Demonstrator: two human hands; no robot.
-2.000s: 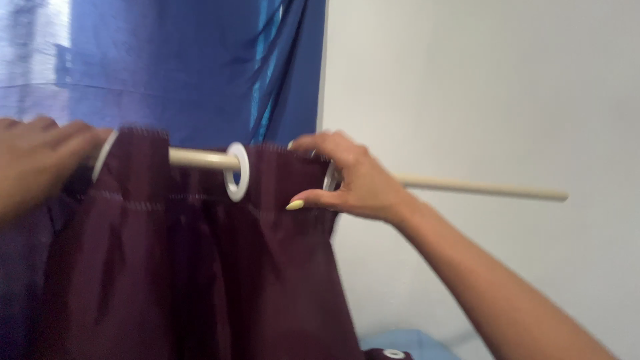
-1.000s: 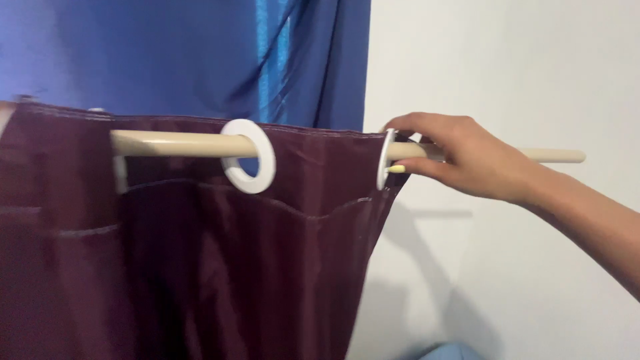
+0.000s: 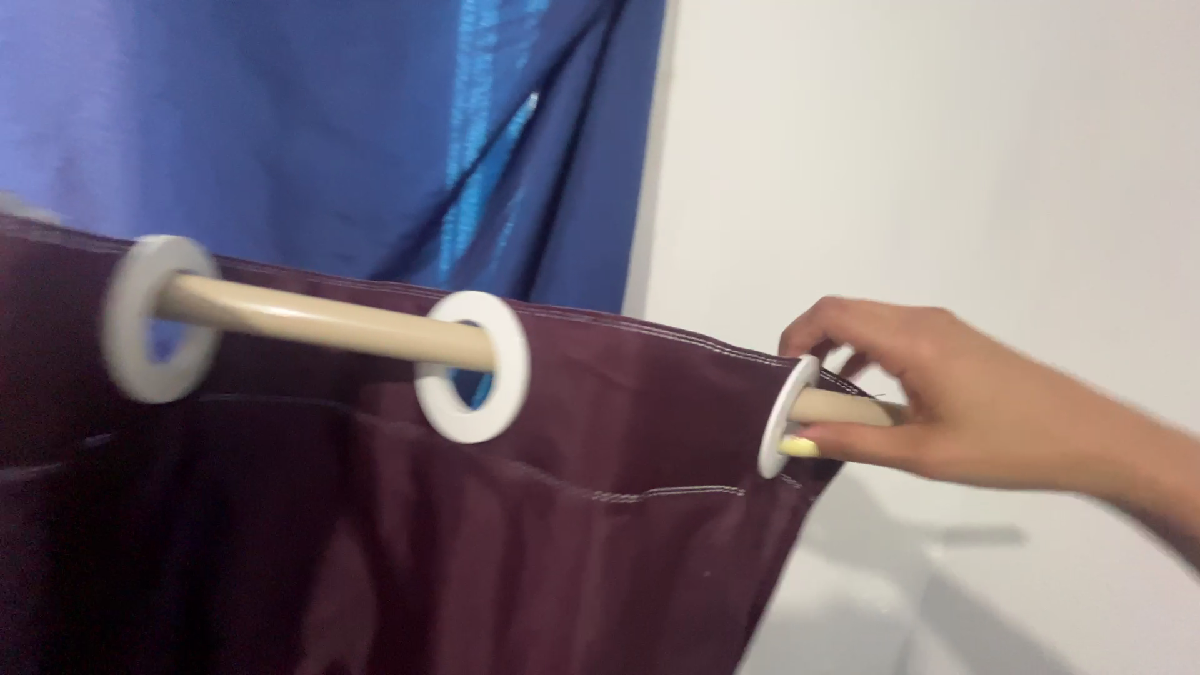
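A dark maroon curtain (image 3: 562, 412) hangs on a pale wooden rod (image 3: 328, 317), which passes through its white eyelet rings. One ring (image 3: 159, 319) is at the left, another ring (image 3: 473, 366) near the middle, and the last ring (image 3: 786, 417) by the curtain's right edge. My right hand (image 3: 937, 394) grips that edge at the last ring, thumb against the ring's front and fingers behind the cloth, around the rod. The rod's far end is hidden behind this hand. My left hand is out of the frame.
Behind the rod, a blue curtain (image 3: 309, 141) hangs with light coming through it. A pale wall (image 3: 919, 169) fills the right side, with shadows low on it.
My right hand has moved right along the rod with the curtain's edge, and the cloth is spread wider, its rings farther apart. My left hand, seen two seconds ago, has left the view.
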